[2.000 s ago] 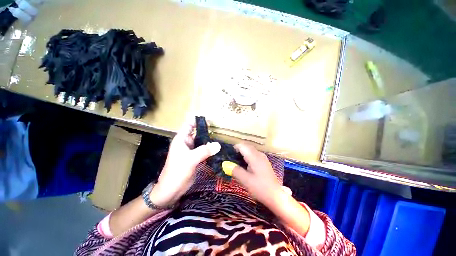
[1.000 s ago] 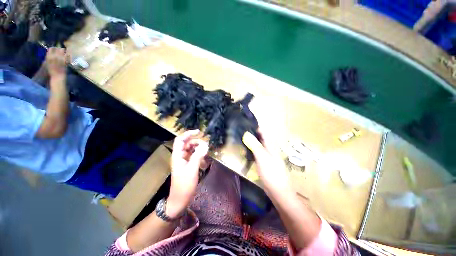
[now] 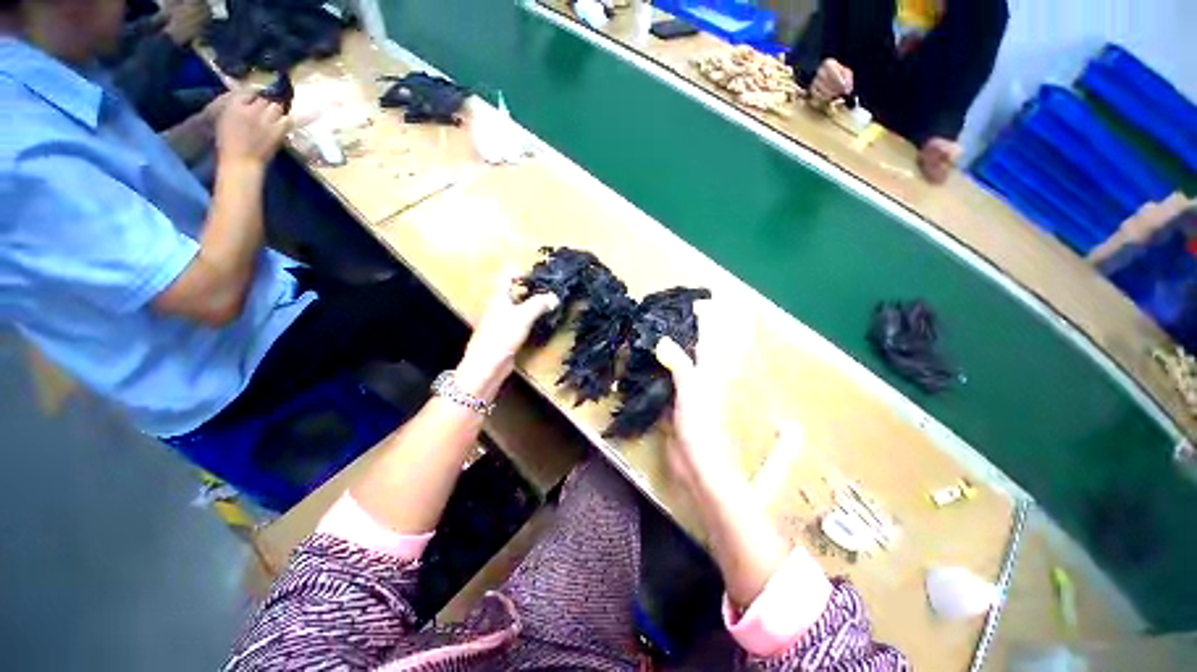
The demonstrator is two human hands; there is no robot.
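A pile of black pieces (image 3: 597, 328) lies on the tan bench (image 3: 453, 243) in front of me, ragged and limp. My left hand (image 3: 515, 319) grips the pile's left end, its fingers partly hidden by the pieces. My right hand (image 3: 689, 381) holds the pile's right end, thumb on top. The pile is bunched between my two hands. A small round whitish dish (image 3: 853, 529) lies on the bench to the right, with small bits around it.
A green belt (image 3: 735, 184) runs behind the bench, with a black cluster (image 3: 912, 344) on it. A person in a blue shirt (image 3: 99, 223) sits at left; another person (image 3: 906, 66) works across the belt. A yellow marker (image 3: 952, 492) lies at right. An open carton (image 3: 492, 525) is below the bench.
The view has swung left. The black piece from my right hand is now at the pile. My left hand, empty a second ago, has closed on the pile's left end, and the pile is more bunched.
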